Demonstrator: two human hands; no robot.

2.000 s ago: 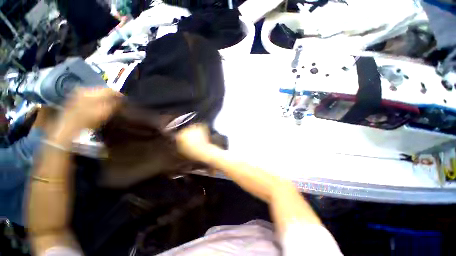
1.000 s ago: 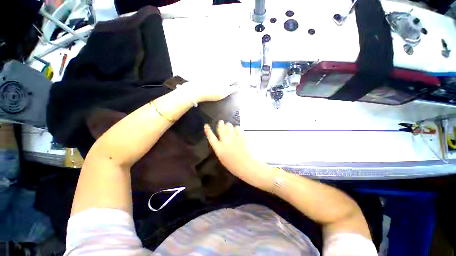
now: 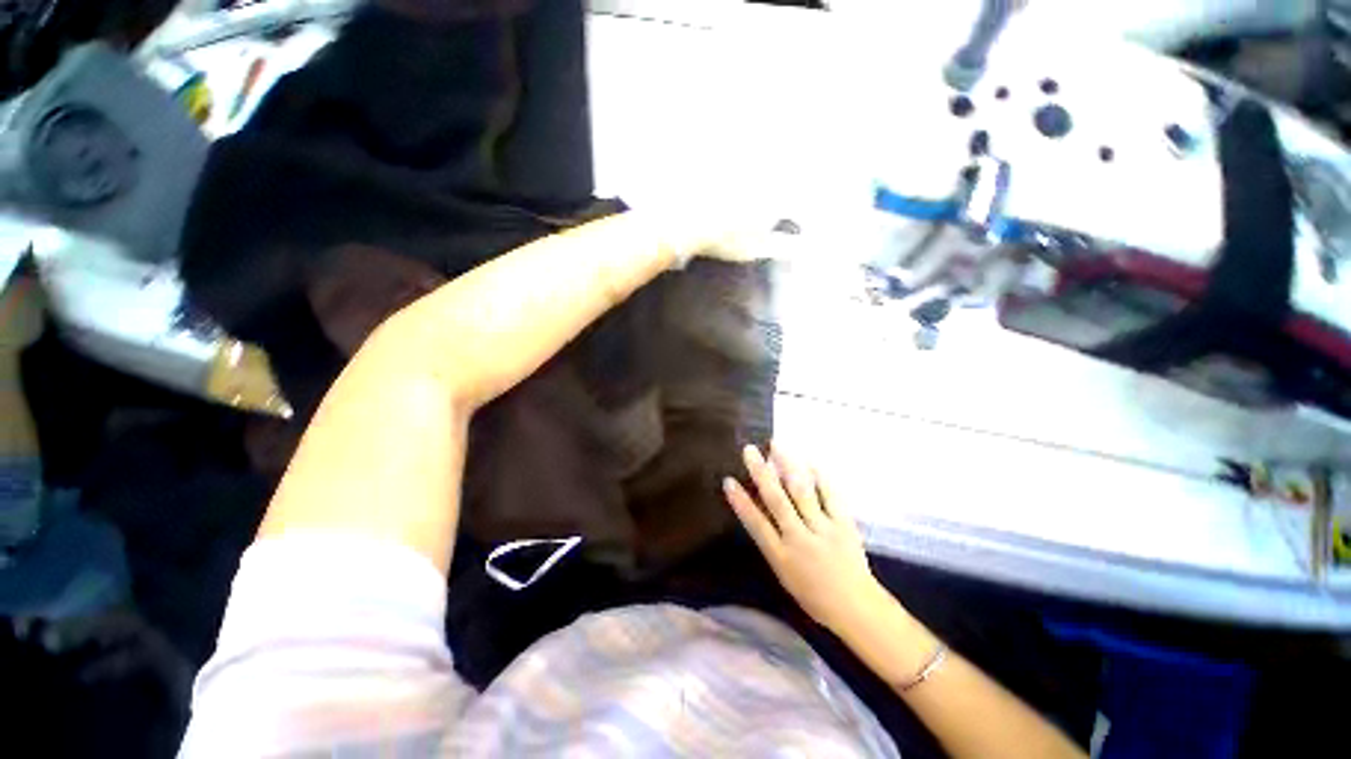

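Observation:
The black garment body (image 3: 385, 134) lies on the table at left, with thin brown seam lines. Its brown part (image 3: 593, 430) spreads toward my lap, with a ribbed strip along its right edge. A white loop (image 3: 531, 562) hangs at its lower end. My left hand (image 3: 726, 230) reaches across the cloth to the lit sewing point; glare washes it out and its grip cannot be made out. My right hand (image 3: 797, 522) lies with spread fingers at the cloth's lower right edge by the table front. The needle is lost in glare.
The white sewing machine head (image 3: 1096, 163) is at upper right, with a phone (image 3: 1126, 304) held by a black strap (image 3: 1253, 223). Snips (image 3: 1259, 478) lie at far right. A grey motor-like housing (image 3: 111, 156) is at left. A blue crate (image 3: 1171, 697) is below the ruler-marked table edge (image 3: 1067, 575).
My right hand has moved down along the cloth edge toward the table front, away from my left hand. More of the brown cloth shows between them. The view has shifted and tilted.

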